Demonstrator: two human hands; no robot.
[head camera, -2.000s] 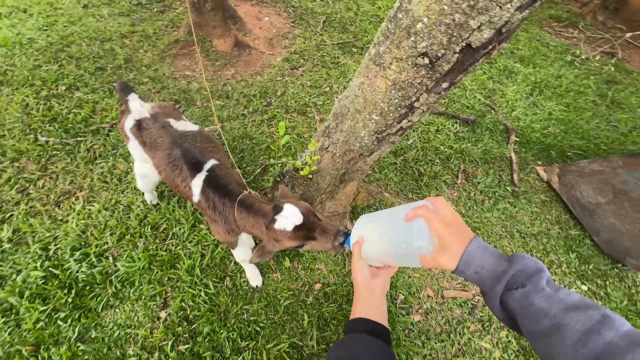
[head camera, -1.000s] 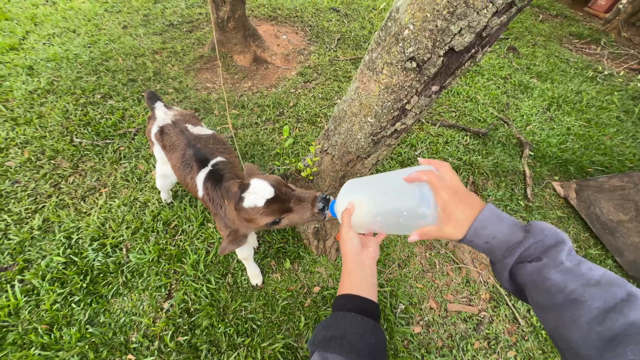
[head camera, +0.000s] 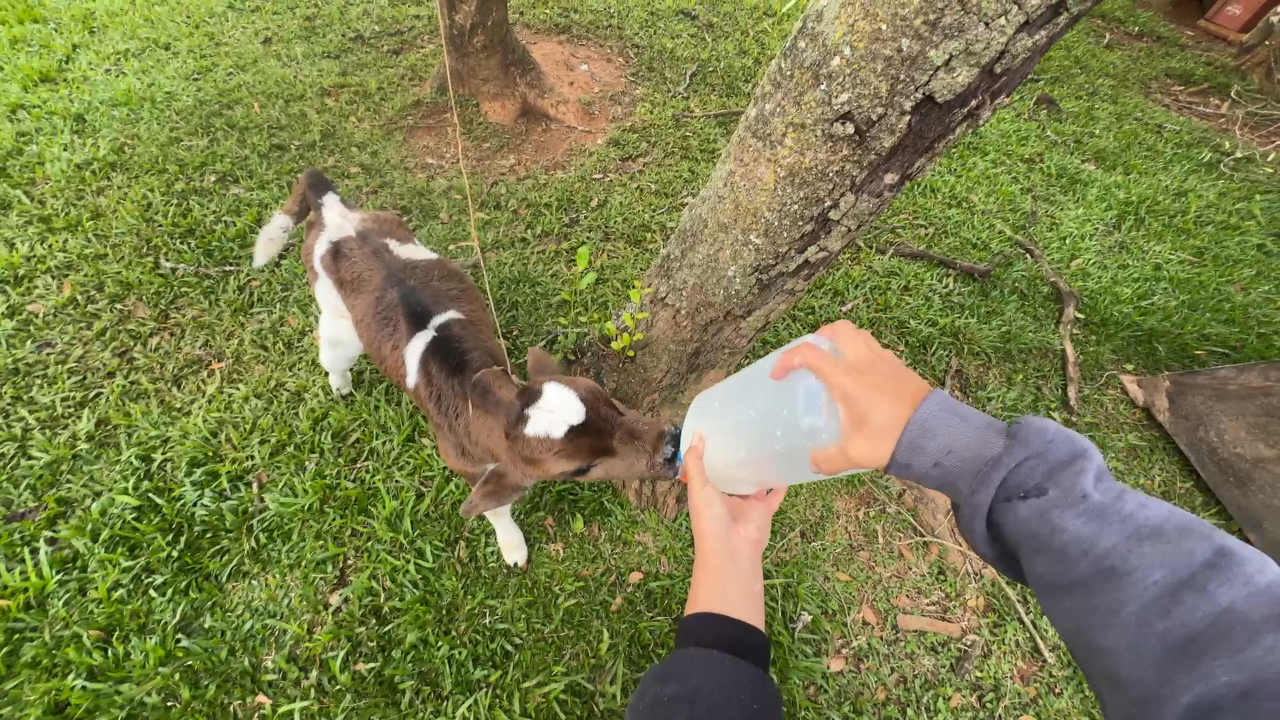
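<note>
A translucent plastic feeding bottle (head camera: 755, 425) lies nearly level between my hands, its blue cap end at the mouth of a brown and white calf (head camera: 400, 310). My left hand (head camera: 728, 505) supports the bottle from below near its cap end. Around its base end, my right hand (head camera: 855, 395) has its fingers spread on the top and side. The calf's muzzle covers the teat, so the teat is hidden. A thin rope (head camera: 470, 200) runs from the calf's neck up past the top edge of the view.
A leaning tree trunk (head camera: 790, 190) rises just behind the bottle and the calf's head. Another trunk (head camera: 485, 50) stands farther back in bare soil. Fallen branches (head camera: 1065, 320) lie on the grass at the right, near a dark flat sheet (head camera: 1225, 430).
The calf's tail, raised close to its rump before, now hangs out to the left. My hands still hold the bottle at its mouth.
</note>
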